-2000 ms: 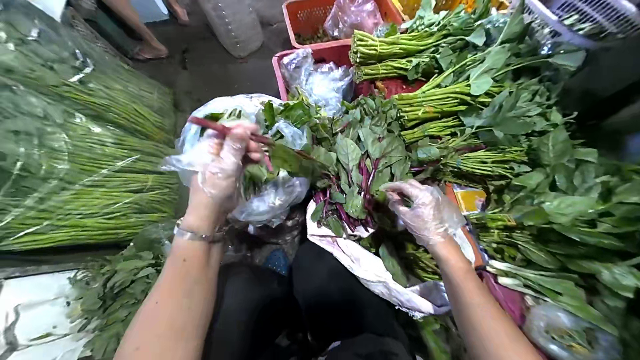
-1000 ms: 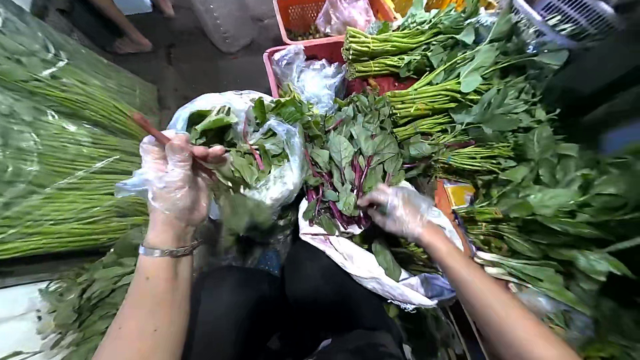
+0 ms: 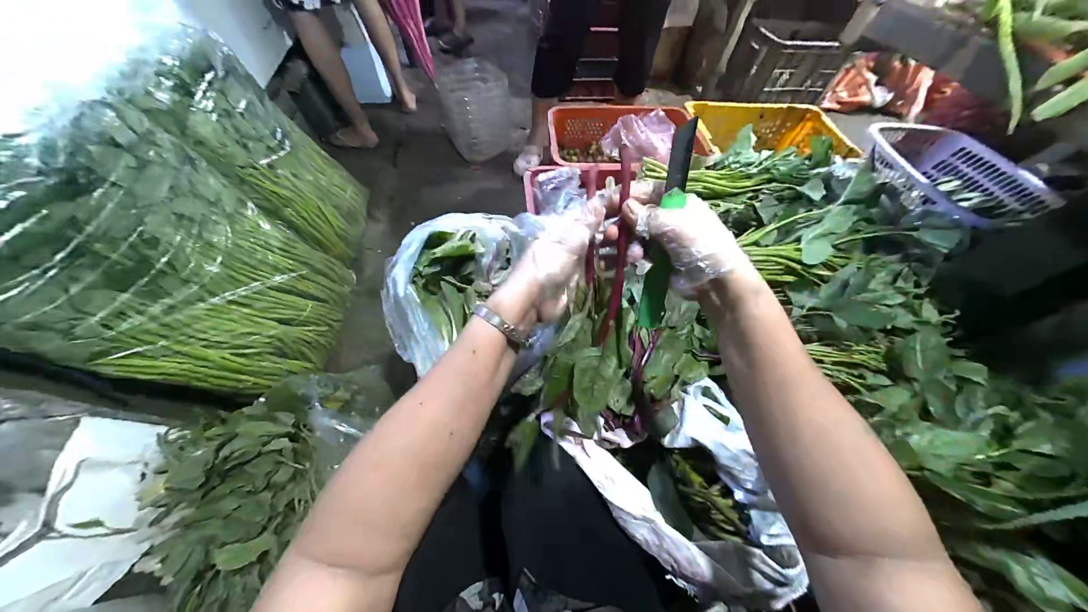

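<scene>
Both hands wear clear plastic gloves and meet above the leaves at the centre. My left hand (image 3: 561,246) holds reddish-purple stems (image 3: 620,255) of leafy greens, whose leaves hang down. My right hand (image 3: 684,234) is shut on a knife with a green handle (image 3: 654,289); its dark blade (image 3: 681,153) points up and away, and its fingers touch the stems. Purple-stemmed leafy greens (image 3: 595,378) lie below the hands on a white plastic bag (image 3: 629,501). To the left stands a clear plastic bag (image 3: 404,293) with green leaves inside.
Large plastic-wrapped bundles of long-stemmed greens (image 3: 229,323) stand left. Bunches of greens (image 3: 892,297) are heaped right. An orange basket (image 3: 561,127), a yellow crate (image 3: 765,115) and a lilac basket (image 3: 943,170) are behind. Other people's legs (image 3: 340,85) show at the back.
The hands have come together from apart, higher and farther forward. The right hand has left the leaves on the white bag, and a knife now shows in it. The view has tilted up.
</scene>
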